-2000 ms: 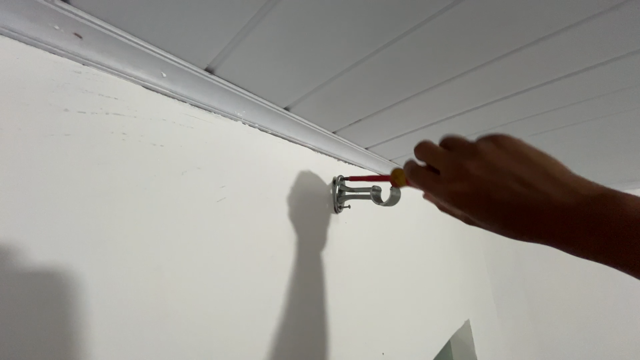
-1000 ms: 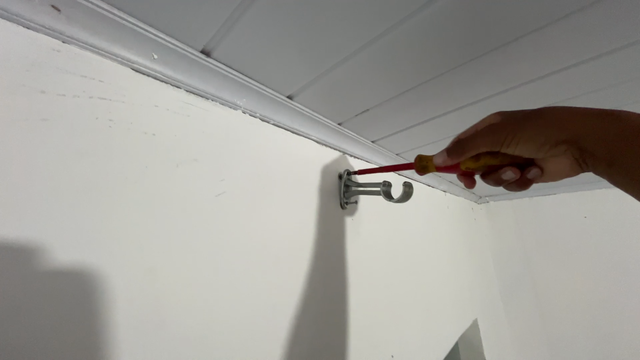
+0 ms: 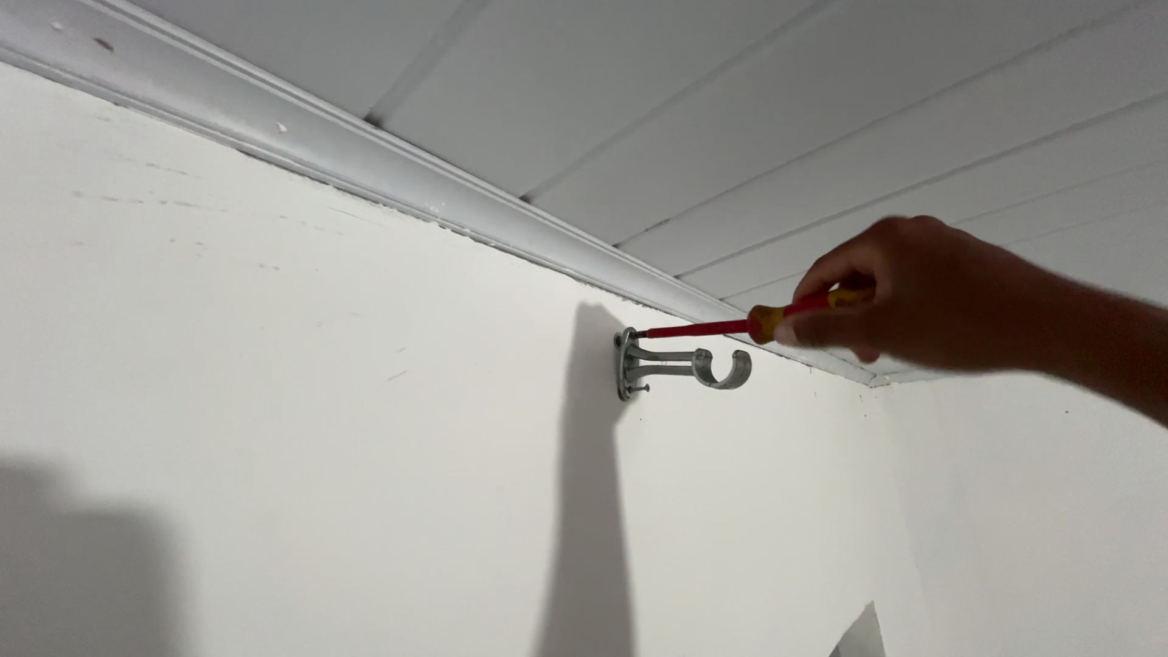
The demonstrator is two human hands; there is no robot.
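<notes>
My right hand [image 3: 931, 297] grips the red and yellow handle of a screwdriver [image 3: 698, 329] with an insulated red shaft. The screwdriver's tip meets the top of the base plate of a metal curtain rod bracket [image 3: 666, 358], at the upper screw position. The bracket stands out from the wall, and its open C-shaped cradle lies below the shaft. A screw [image 3: 641, 390] sticks partly out at the lower end of the base plate. The upper screw's head is too small to make out clearly. My left hand is not in view.
The white wall [image 3: 365, 438] fills the left and lower part of the view, with shadows on it. Above the bracket run a cornice [image 3: 429, 196] and a ceiling of white panels [image 3: 730, 119]. A room corner lies behind to the right. A grey-green pointed shape [image 3: 862, 634] shows at the bottom.
My right hand has changed its hold on the screwdriver handle, with the fingers and wrist turned differently in each frame. The screwdriver's tip stays at the top of the bracket's base plate.
</notes>
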